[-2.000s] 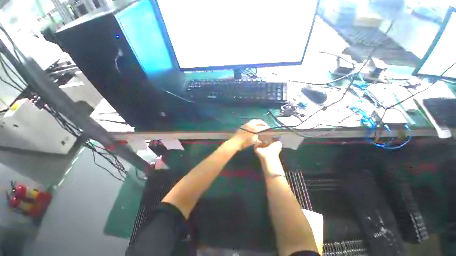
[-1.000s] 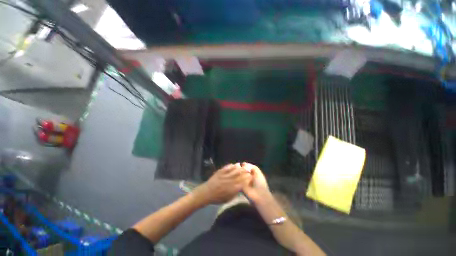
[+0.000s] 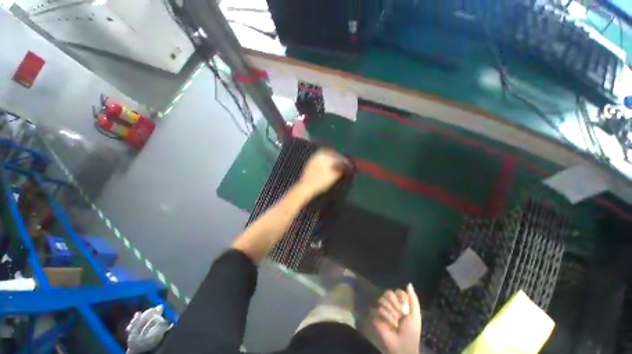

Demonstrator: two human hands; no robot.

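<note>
Black slatted panels (image 3: 285,207) lie at the left end of the green-matted bench (image 3: 416,148). My left hand (image 3: 324,173) is at their upper right edge, fingers curled; the hand is blurred and its grip on the panel cannot be told. My right hand (image 3: 398,317) is low in the middle, apart from the left, palm up, fingers curled in. A small whitish piece (image 3: 405,309) shows at its fingertips. A yellow sheet (image 3: 514,329) lies at the lower right on black panels with silver dots, partly cut off by the frame. A small white slip (image 3: 467,268) lies beside it.
A raised shelf edge (image 3: 416,110) runs across the back, with a grey post (image 3: 242,66) at its left. A plain black panel (image 3: 367,242) lies mid-bench. Red fire extinguishers (image 3: 125,126) and a blue rack (image 3: 83,297) stand at left. Red tape lines mark the mat.
My hands, together before, are now apart: the left has reached the slatted panels, the right is low in the middle. The view has turned down and left from the monitor.
</note>
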